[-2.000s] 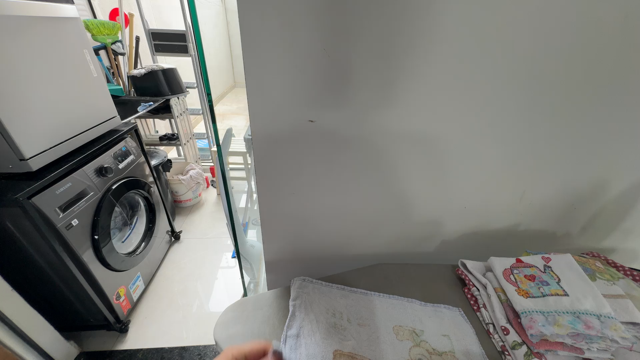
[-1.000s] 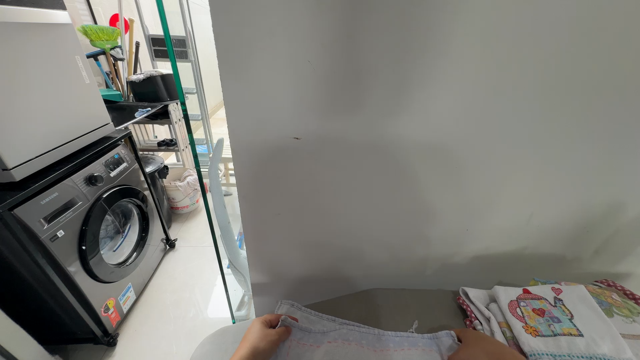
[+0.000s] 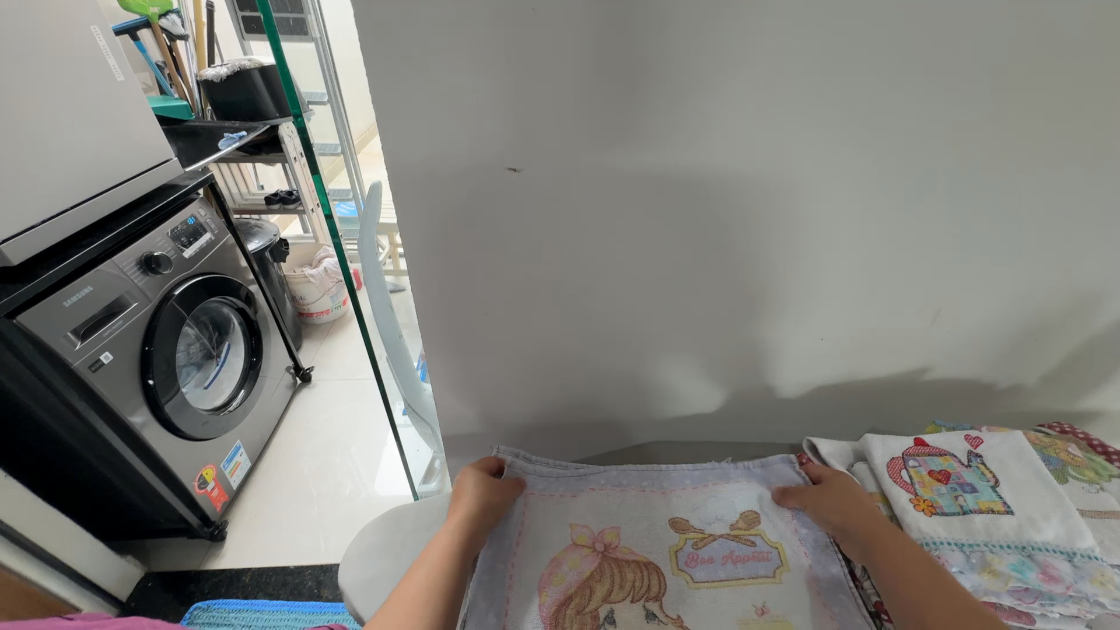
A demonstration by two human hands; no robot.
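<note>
An embroidered cloth (image 3: 647, 503) with a grey-lilac border, showing a girl's head and crossed spoons, lies spread low in front of me. My left hand (image 3: 486, 503) pinches its far left corner between thumb and fingers. At the far right corner, my right hand (image 3: 827, 500) grips the edge. Close to the right hand is a stack of folded cloths, the top one a white cloth with a teapot design (image 3: 954, 477). The near part of the held cloth runs out of view.
A grey table (image 3: 385, 542) stands against a grey wall (image 3: 612, 289). To the left are a Samsung washing machine (image 3: 114, 324), a glass panel's green edge (image 3: 324, 192), a bin (image 3: 267, 262) and a bucket (image 3: 317, 293). A blue mat (image 3: 267, 614) lies on the floor.
Both hands are now fully in view at the cloth's far corners. The cloth's embroidered girl and spoons now show, where one second ago mostly its upper edge was visible.
</note>
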